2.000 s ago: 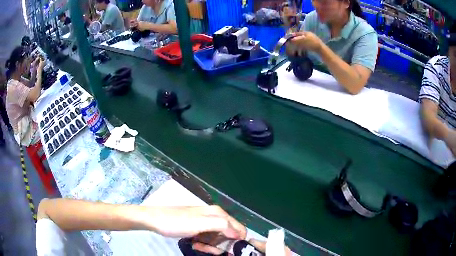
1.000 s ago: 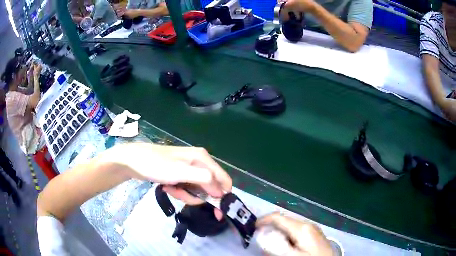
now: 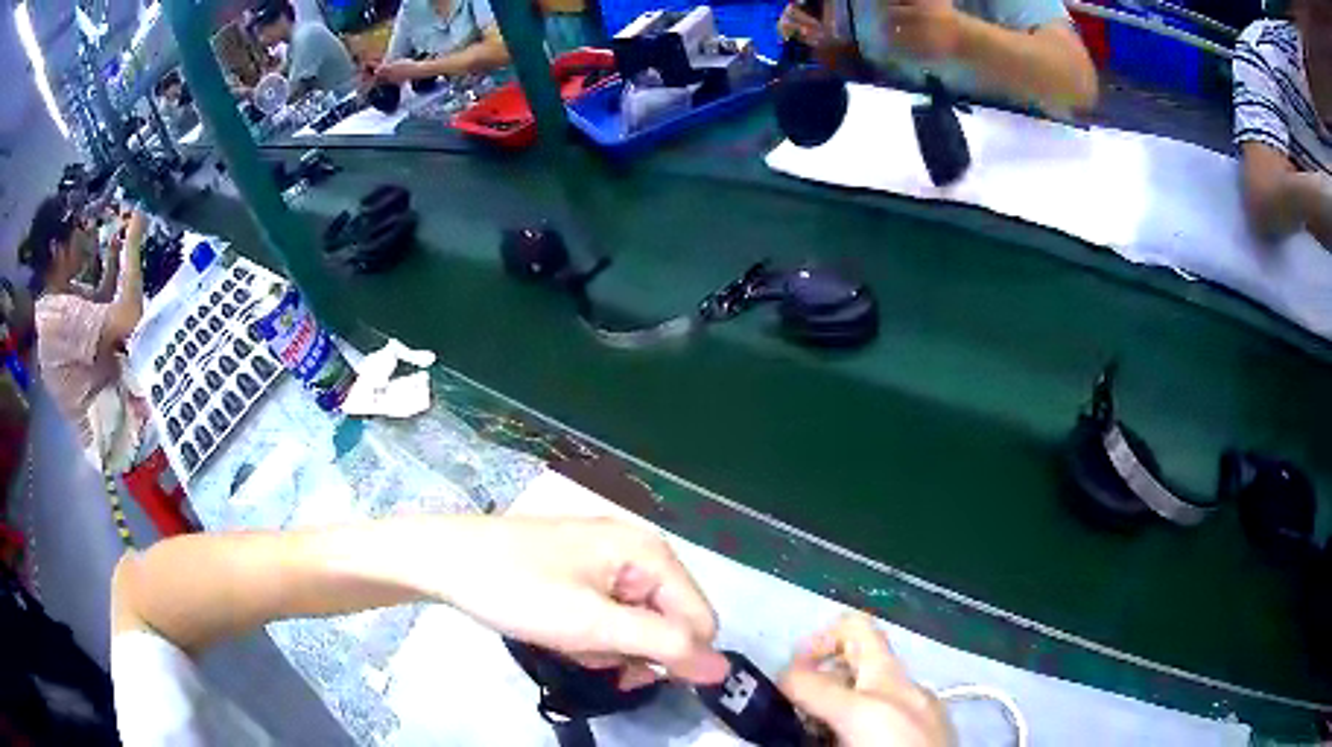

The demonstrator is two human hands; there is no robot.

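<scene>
My left hand (image 3: 621,598) is shut on a headband end (image 3: 748,698), a small black piece with a white patch, near the bottom centre. My right hand (image 3: 872,689) is at the other side of the same black piece, fingers bent against it, partly cut by the lower edge. Black parts of the headset (image 3: 584,698) show below my left hand, mostly hidden by it. A white loop (image 3: 993,701), perhaps a cable, lies beside my right hand. The white work mat (image 3: 438,686) is under my hands.
Part-assembled headsets (image 3: 828,307) lie on the green belt (image 3: 701,423), another at right (image 3: 1125,474). A spray can (image 3: 304,347), crumpled cloth (image 3: 390,382) and tray of black parts (image 3: 212,365) stand left. Red bin (image 3: 511,114) and blue bin (image 3: 665,114) are beyond the belt. Workers sit opposite.
The white cloth piece by my right hand is no longer seen; a white loop shows there. My hands have come together over the headset and moved right. Belt headsets appear shifted right.
</scene>
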